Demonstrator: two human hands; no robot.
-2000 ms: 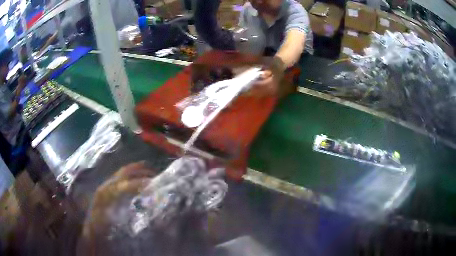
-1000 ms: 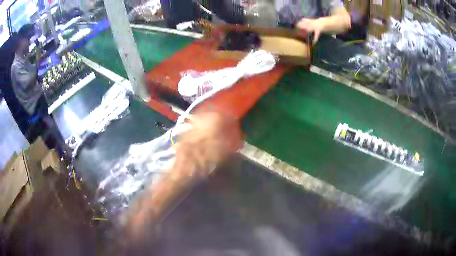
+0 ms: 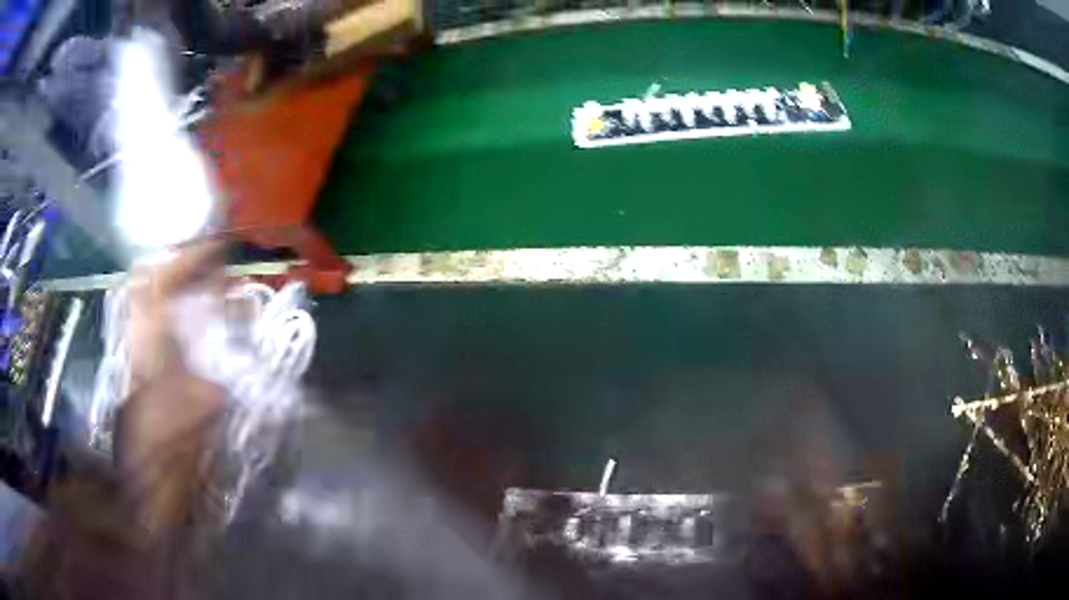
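My left hand is strongly blurred at the left, among white cords. A coiled white cord lies beside it, and a bright white bundle shows just above it; whether the hand grips either is unclear. An open power strip housing with dark and white parts lies on the dark bench at bottom centre. A dim brown blur to its right looks like my right hand; its fingers cannot be made out.
Another open strip housing lies on the green belt. The worn white rail separates belt and bench. A red-orange stand bridges the rail at left, with a cardboard piece above. Thin brass strips are piled at right.
The view has swung right and down, bringing the bench housing and brass strips into view. My left hand now shows farther left in the picture, by the cords. The brown blur at lower right has appeared.
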